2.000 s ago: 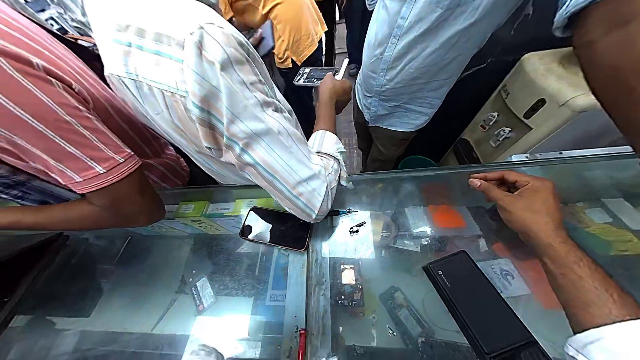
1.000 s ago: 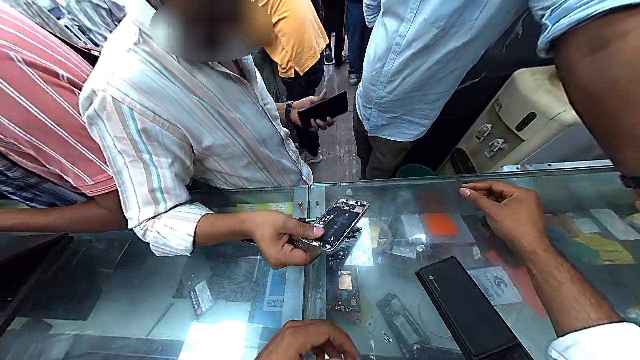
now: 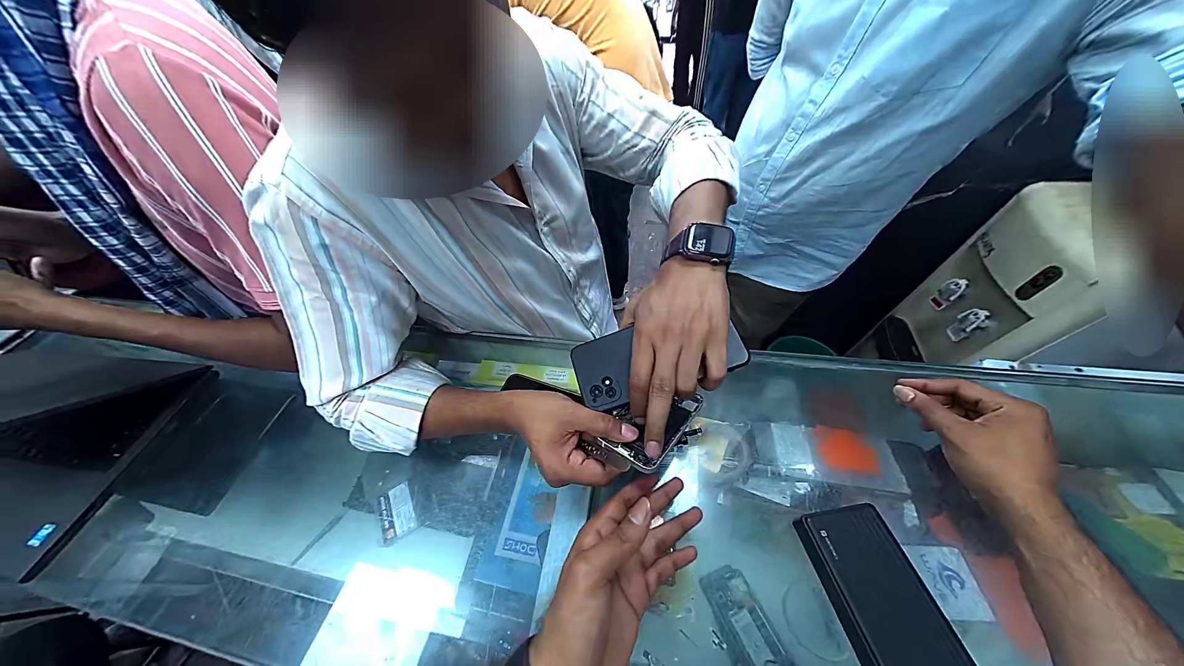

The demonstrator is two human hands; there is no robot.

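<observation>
My left hand [image 3: 615, 564] reaches up from the bottom edge, palm turned right, fingers spread and empty. Just beyond its fingertips, a person opposite holds an opened smartphone [image 3: 680, 430] with its inner parts exposed. That person's fingers press on it, and a dark smartphone with rear cameras [image 3: 601, 356] is under the same person's watch-wearing hand. My right hand [image 3: 985, 439] is over the glass counter at the right, loosely curled and holding nothing. A black rectangular device or case [image 3: 879, 583], its kind unclear, lies on the counter between my hands, nearer the right forearm.
The glass counter [image 3: 268, 536] has phone parts [image 3: 745, 615] and packets showing at or beneath its surface. A laptop [image 3: 83, 444] stands at the left. Several people stand along the far edge. A water dispenser [image 3: 1008, 268] is beyond the counter at the right.
My left hand has come farther in from the bottom edge, its fingers now spread. The person opposite has brought the other hand, with a smartphone, over the opened phone. My right hand stays near its place.
</observation>
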